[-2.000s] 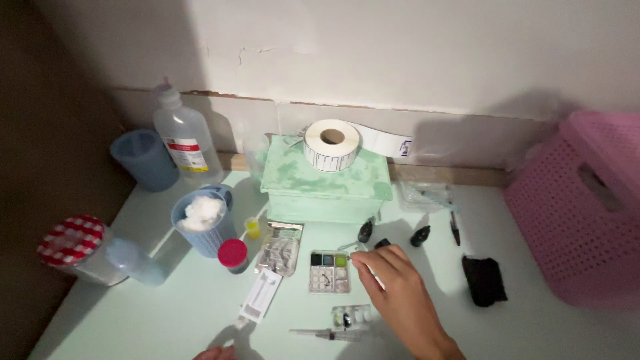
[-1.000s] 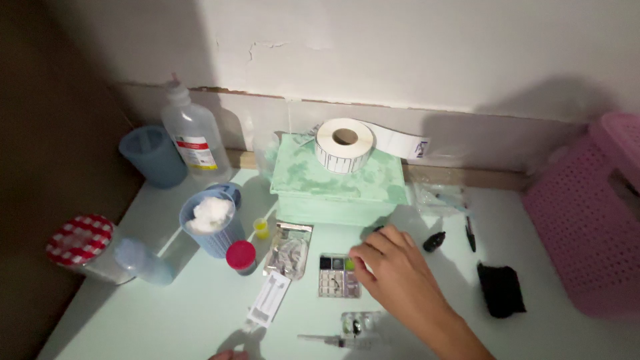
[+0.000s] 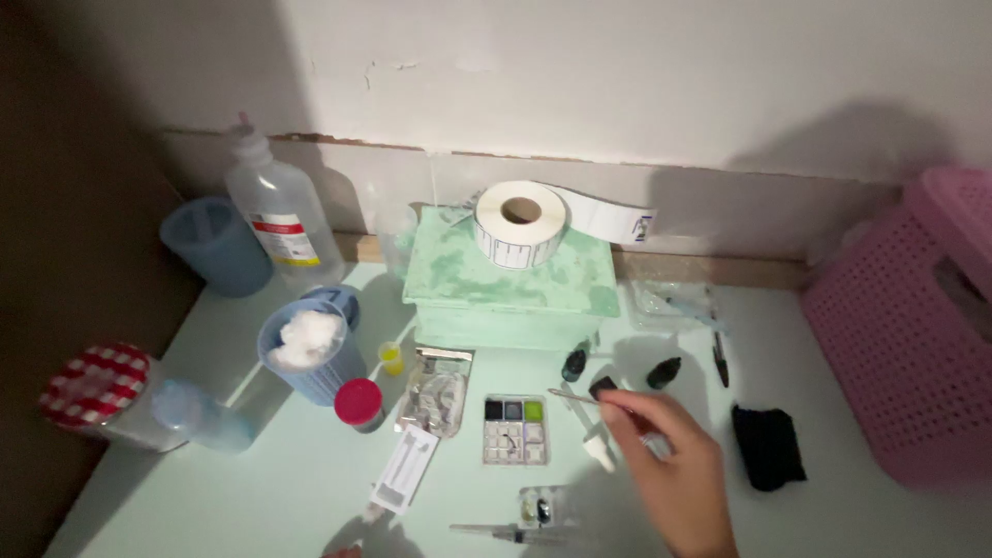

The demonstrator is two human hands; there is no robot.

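Note:
My right hand (image 3: 666, 457) pinches a thin metal-looking tool (image 3: 575, 396) between thumb and fingers, its tip pointing left. Left of it lies a clear multi-well tray (image 3: 515, 432) with black, grey-blue and green wells along its top row. A small black object (image 3: 603, 387) and a white-tipped dropper-like piece (image 3: 598, 452) lie close to the fingers. Two small dark bottles (image 3: 574, 365) (image 3: 664, 373) are beyond the hand. A syringe (image 3: 511, 535) lies below, near a small clear tray (image 3: 545, 505). Only the fingertips of my left hand (image 3: 343, 552) show at the bottom edge; whether they hold anything cannot be seen.
A green box (image 3: 508, 322) bears a label roll (image 3: 521, 225). A pink basket (image 3: 899, 333) and black cloth (image 3: 769, 447) are right. At left stand a plastic bottle (image 3: 291, 225), a blue cup of cotton (image 3: 310, 364), a red-lidded container (image 3: 359, 404) and a checked-lid jar (image 3: 101, 387).
My right hand has moved right, away from the multi-well tray. The thin tool in its fingers now shows plainly beside the tray. The left hand stays at the bottom edge.

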